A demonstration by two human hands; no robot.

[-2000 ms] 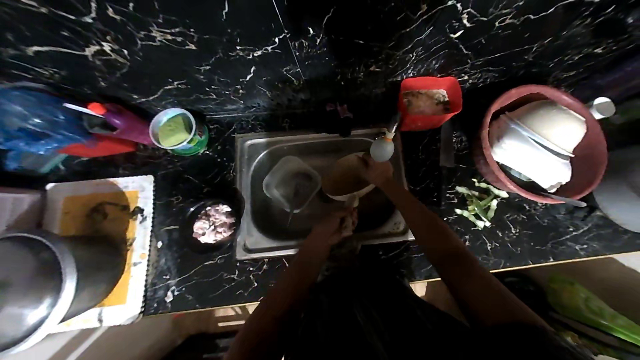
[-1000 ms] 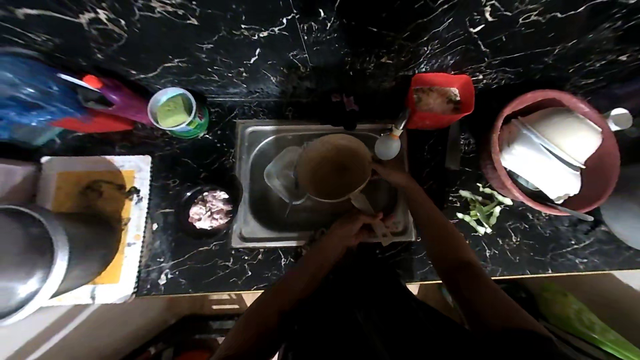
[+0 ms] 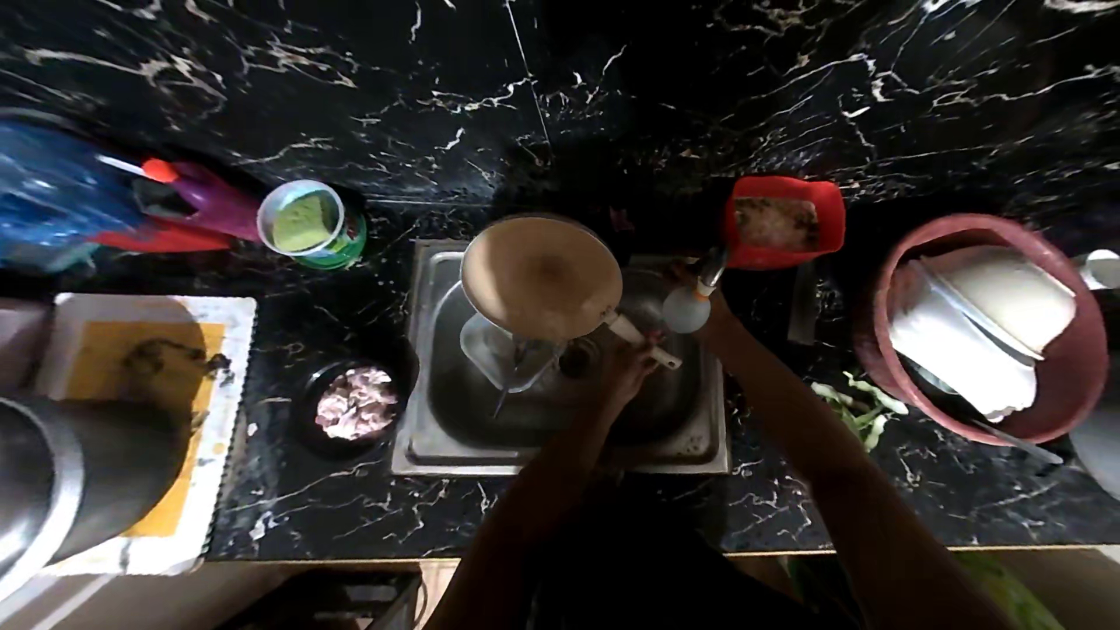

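My left hand (image 3: 632, 360) is closed around the pale handle of a frying pan (image 3: 541, 278), whose light brown inside faces up over the back left of the metal sink (image 3: 560, 462). Behind the faucet's white round nozzle (image 3: 687, 309), my right hand (image 3: 691, 278) is mostly hidden in shadow near the faucet's metal neck; its fingers cannot be made out. Partly under the pan, a clear plastic container (image 3: 490, 354) rests in the basin with a thin utensil (image 3: 510, 385) across it.
A bowl of raw meat pieces (image 3: 356, 404) stands left of the sink, a tub with a green sponge (image 3: 302, 223) behind it. To the right are a red container (image 3: 786, 223), a knife (image 3: 802, 304), green peelings (image 3: 862, 407) and a reddish basin (image 3: 884, 341) of dishes. A large pot (image 3: 114, 464) stands far left.
The pan has moved up and left from the middle of the sink, with my left hand on its handle. My right hand has gone from beside the pan to behind the faucet nozzle.
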